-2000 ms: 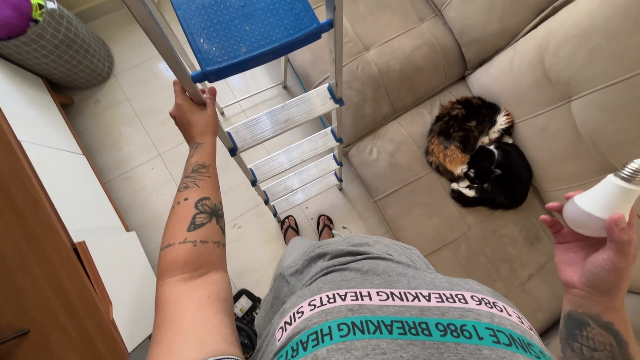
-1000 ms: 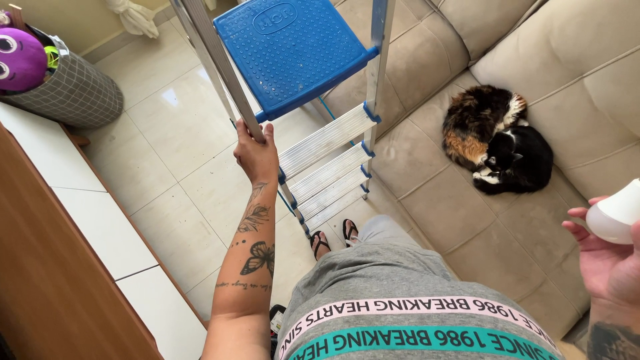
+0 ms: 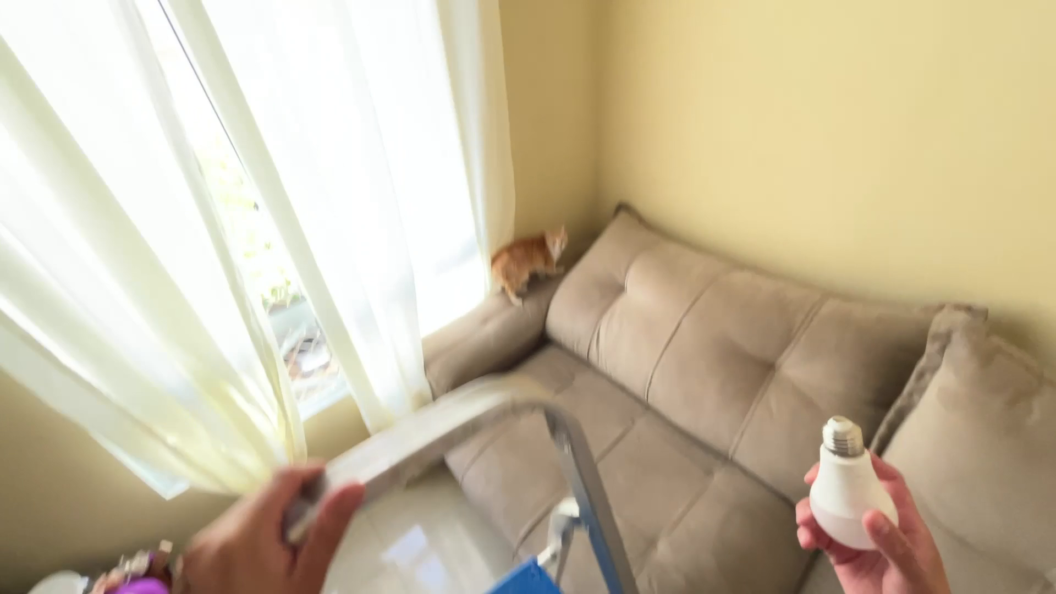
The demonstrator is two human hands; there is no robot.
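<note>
My left hand (image 3: 268, 528) grips the metal top rail of a stepladder (image 3: 429, 425) at the lower left, its thumb and fingers wrapped around the bar. A corner of the ladder's blue plastic platform (image 3: 525, 580) shows at the bottom edge. At the lower right my right hand (image 3: 887, 528) holds a white light bulb (image 3: 850, 495) by its rounded body, with the metal screw base (image 3: 843, 437) pointing up. The ladder's steps and feet are out of view.
A beige tufted sofa (image 3: 701, 330) stands against a yellow wall. An orange cat (image 3: 528, 262) is on its far armrest, beside sheer white curtains (image 3: 346, 165) over a bright window. Tiled floor (image 3: 412, 536) shows below the rail. Purple and other small items (image 3: 140, 577) lie at the bottom left.
The view has swung up from the floor to the window and wall. My left hand still holds the ladder. The bulb in my right hand now stands with its base up.
</note>
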